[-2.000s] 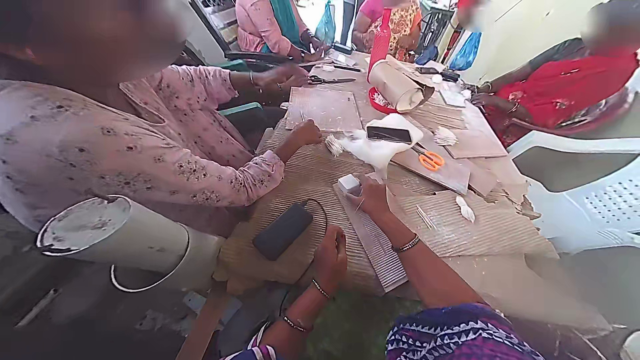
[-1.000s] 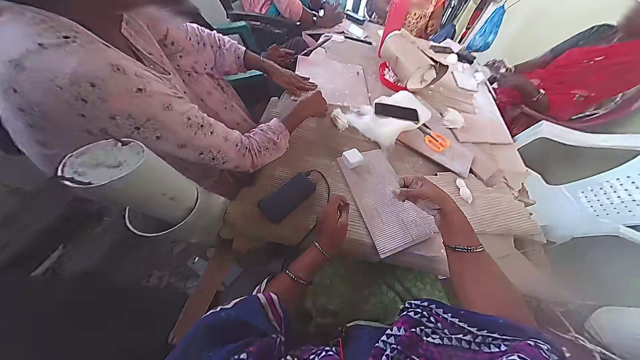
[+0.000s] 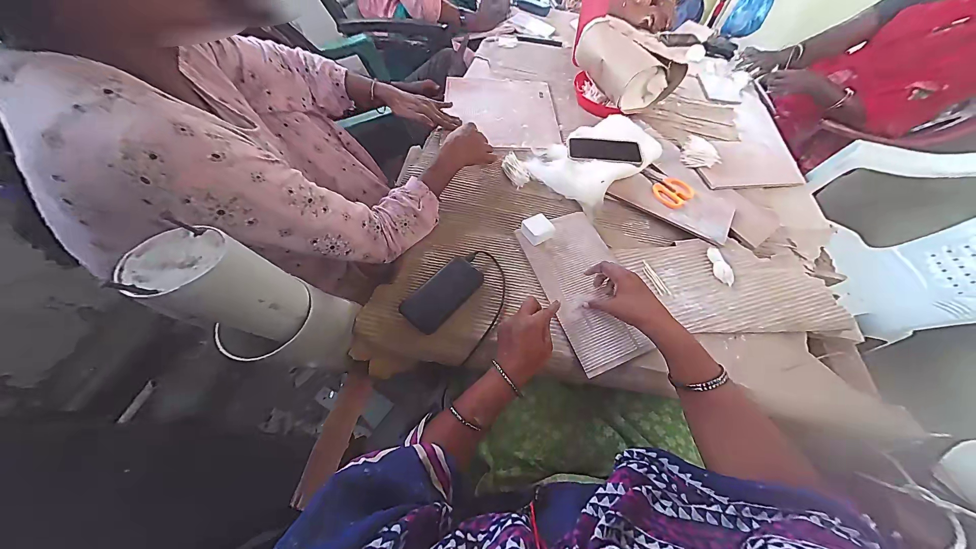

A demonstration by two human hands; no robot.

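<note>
A ridged, pale rectangular board [image 3: 579, 282] lies in front of me, with a small white block [image 3: 537, 228] on its far left corner. Over the board's right side is my right hand [image 3: 627, 293], its thumb and fingers curled near each other; whether something thin is between them cannot be told. My left hand [image 3: 528, 335] is at the board's left edge, index finger pointing toward it, and what its fingers hold, if anything, is hidden. Thin white sticks [image 3: 656, 279] and a white cotton tuft [image 3: 719, 267] lie right of the board.
A black power bank [image 3: 441, 294] with a cable lies left of my left hand. Beyond are orange-handled scissors [image 3: 672, 192], white cotton [image 3: 587, 169] under a phone [image 3: 605, 150], and a cardboard tube [image 3: 621, 65]. A co-worker's hands [image 3: 465, 145] work at the left; another person sits far right.
My right hand was at the white block two seconds ago and is now over the board's right side. My left hand has moved right, to the board's edge.
</note>
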